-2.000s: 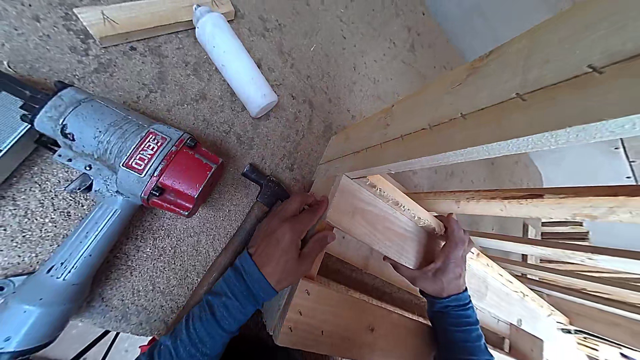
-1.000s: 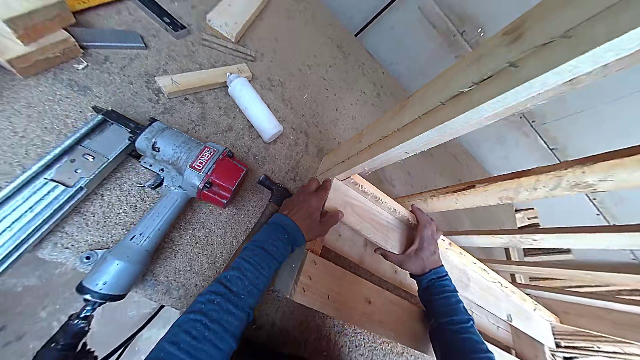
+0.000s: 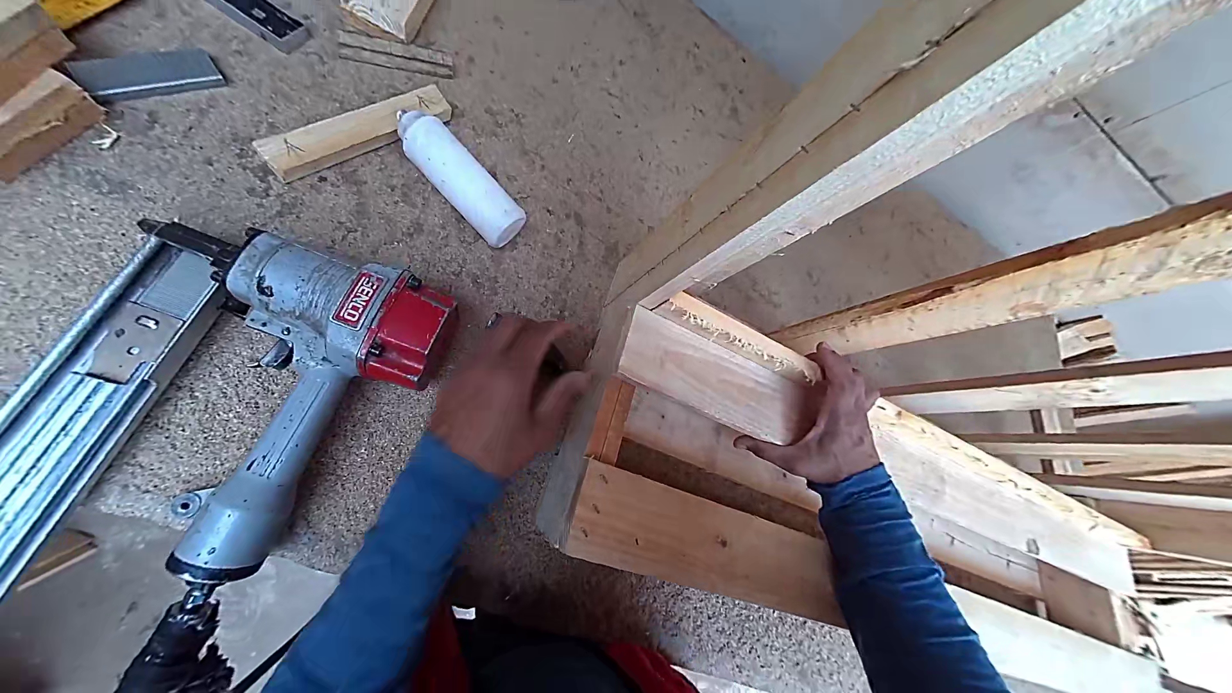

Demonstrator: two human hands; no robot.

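Observation:
My right hand [image 3: 828, 419] grips a short wooden block [image 3: 717, 375] set in the corner of a wooden frame [image 3: 703, 539], thumb on its near side and fingers over its far end. My left hand [image 3: 510, 390], slightly blurred, is off the block, between it and a pneumatic nailer [image 3: 337, 308] with a red cap. Its fingers are curled, and most of a hammer lies hidden under it; whether it holds the hammer I cannot tell. A long beam [image 3: 818, 144] runs from the frame's corner to the upper right.
A white plastic bottle [image 3: 462, 178] lies by a marked wood offcut [image 3: 351, 133] on the worktop. Strips of collated fasteners [image 3: 144, 75] and stacked wood blocks [image 3: 38, 115] are at the upper left. The nailer's hose [image 3: 178, 645] leaves at the lower left. Long slats [image 3: 1059, 385] stretch to the right.
My left hand has left the block's near end and moved left over the hammer. My right hand has stayed on the block. The view has shifted, showing more of the worktop.

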